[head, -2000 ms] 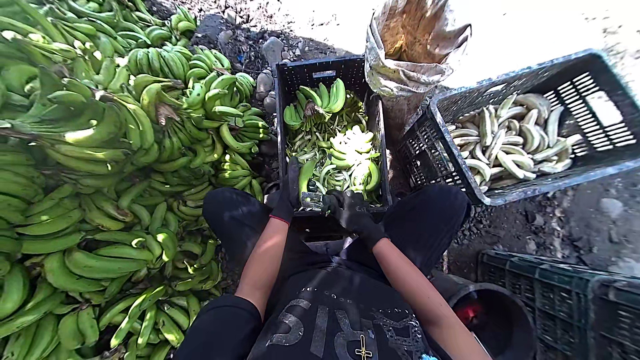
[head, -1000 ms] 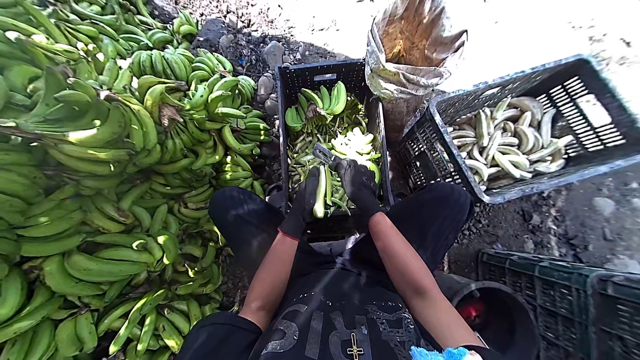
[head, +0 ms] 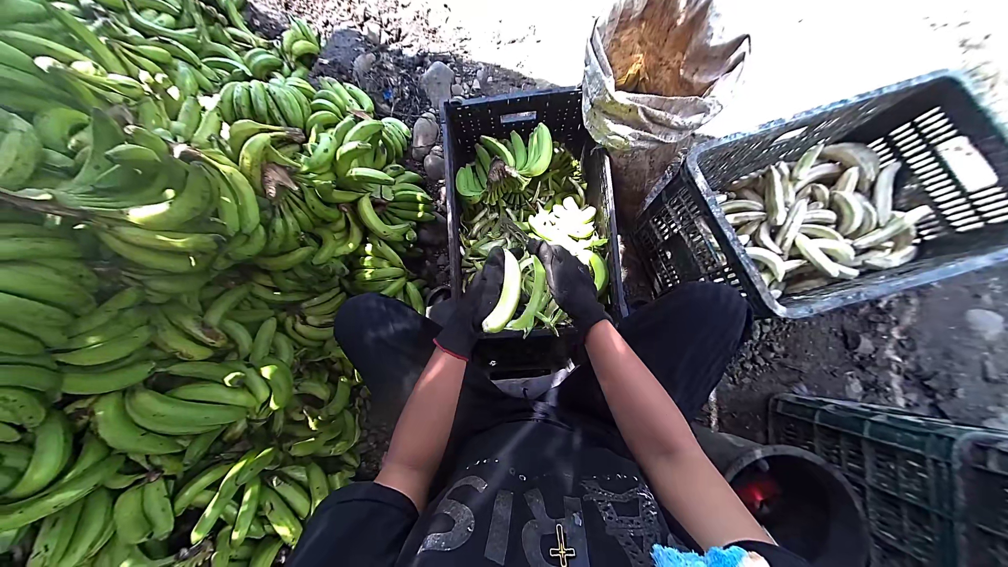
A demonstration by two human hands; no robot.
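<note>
Both my hands wear dark gloves above the near part of a black plastic crate [head: 452, 197]. My left hand [head: 482, 295] is closed around a pale, peeled plantain [head: 505, 291]. My right hand [head: 565, 282] is beside a strip of green peel [head: 535, 295] and seems to grip it; a dark tool, partly hidden, shows between the hands near the fingertips. Beyond them in the crate lie a bunch of green plantains [head: 516, 157], a brightly sunlit bunch [head: 565, 224] and many peel strips.
A large heap of green plantain bunches [head: 197, 299] fills the left side. To the right stands a black crate [head: 709, 228] with peeled plantains [head: 827, 213]. An open sack [head: 654, 118] is behind, between the crates. A dark green crate [head: 866, 449] and a dark round container [head: 787, 488] stand at lower right.
My hands have moved apart, and the pale plantain now shows clearly in my left hand. A peel strip now hangs between the hands.
</note>
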